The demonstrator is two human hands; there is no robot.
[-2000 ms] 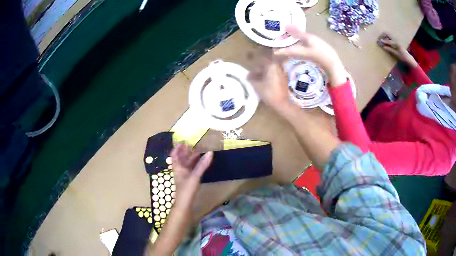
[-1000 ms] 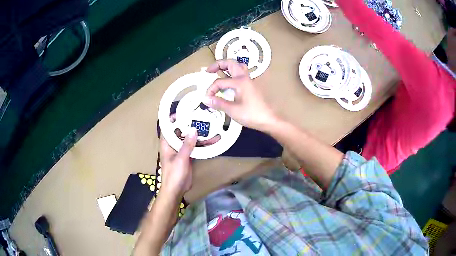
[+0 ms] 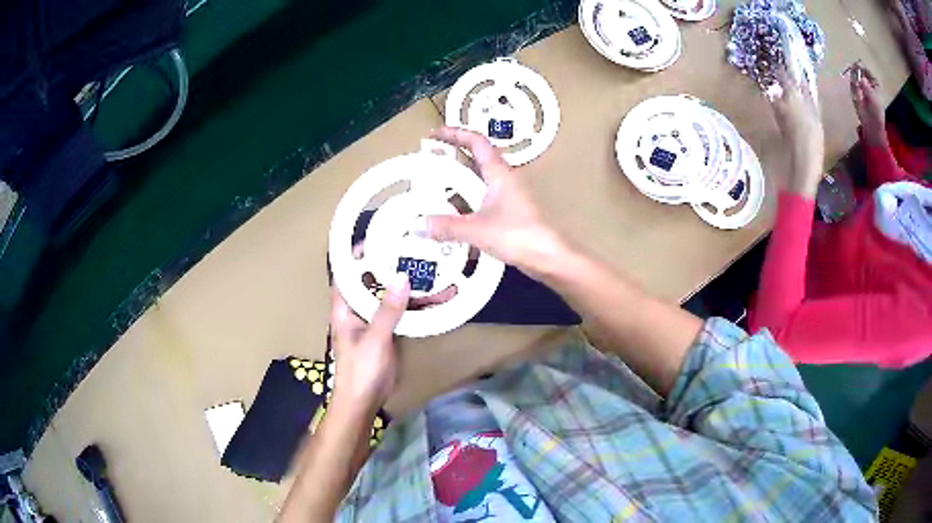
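Observation:
A white round plastic plate with curved slots and a dark square patch is held up in front of me. My left hand grips its lower edge, thumb on top beside the dark patch. My right hand is over the plate's upper right, thumb on the plate near its centre and fingers at the upper rim. Whether a small pad is under the right thumb cannot be seen. The black pad sheet with yellow dots lies lower left. Another black sheet is partly hidden under the plate.
Another white plate lies behind the held one. Overlapping plates lie to the right, more at the top. A person in red reaches to a glittering pile. A dark green conveyor runs left. A black tool-like object lies lower left.
Since two seconds ago, a plate has come into both hands above the black sheets. Over the last second, my right thumb has come down onto the plate's centre. The neighbour's arm has moved back.

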